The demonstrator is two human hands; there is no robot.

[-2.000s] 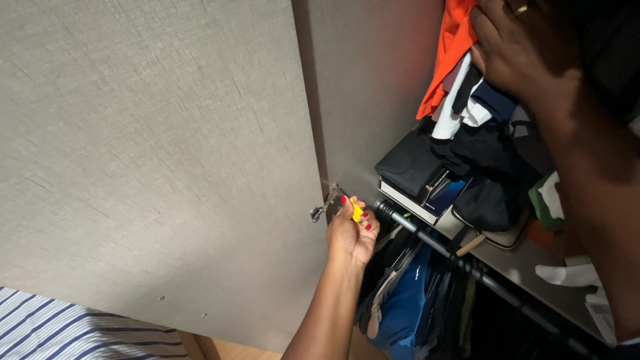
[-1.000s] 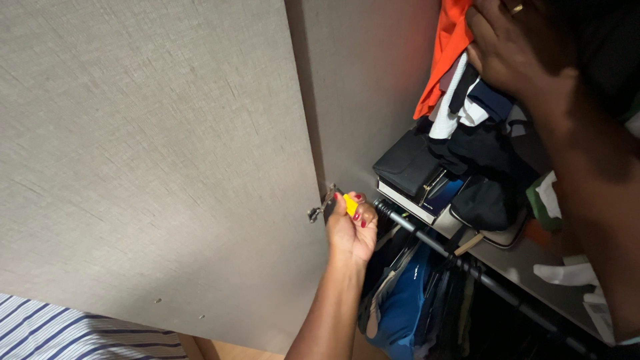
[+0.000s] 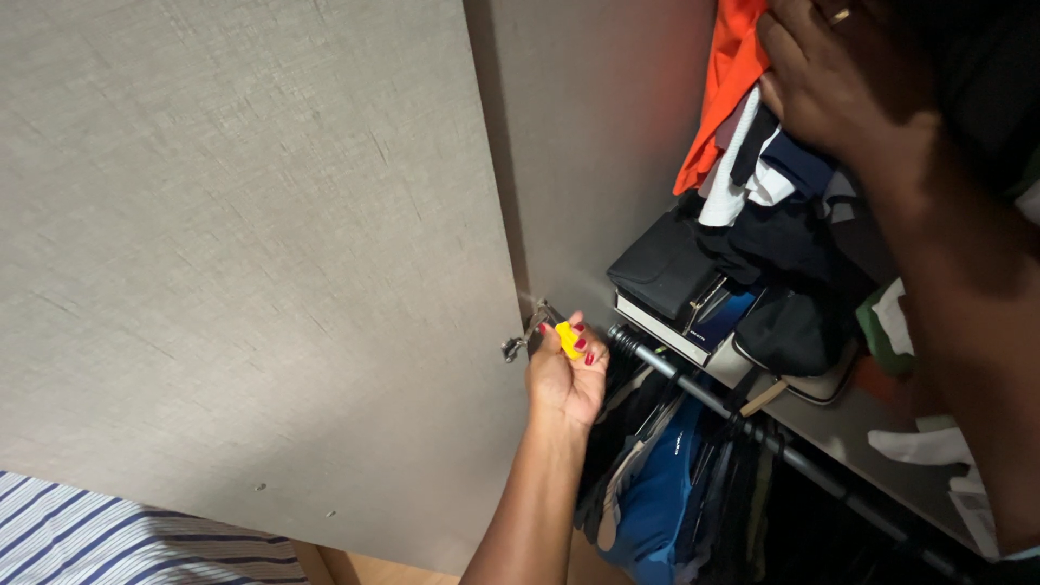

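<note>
My left hand (image 3: 567, 366), palm up with red nails, is closed around a small yellow object (image 3: 568, 340), possibly a tool handle. It is at the edge of a grey textured wardrobe door panel (image 3: 268, 244), beside a metal hinge (image 3: 513, 348). The fingers hide part of the hinge and whatever the yellow object meets. At the upper right my right hand (image 3: 837, 81), with a ring on one finger, lies against an orange garment (image 3: 719, 97) on a heap of clothes. Whether its fingers grip the cloth cannot be told.
Below the heap, a black case (image 3: 662, 260) lies on a thick book or box (image 3: 662, 329), beside a dark pouch (image 3: 792, 333). A metal rail (image 3: 796, 463) carries hanging clothes, one of them blue (image 3: 658, 487). Striped fabric (image 3: 122, 536) shows at the lower left.
The fingers of my left hand have shifted slightly around the yellow object, which stays beside the hinge. My right hand stays against the orange garment.
</note>
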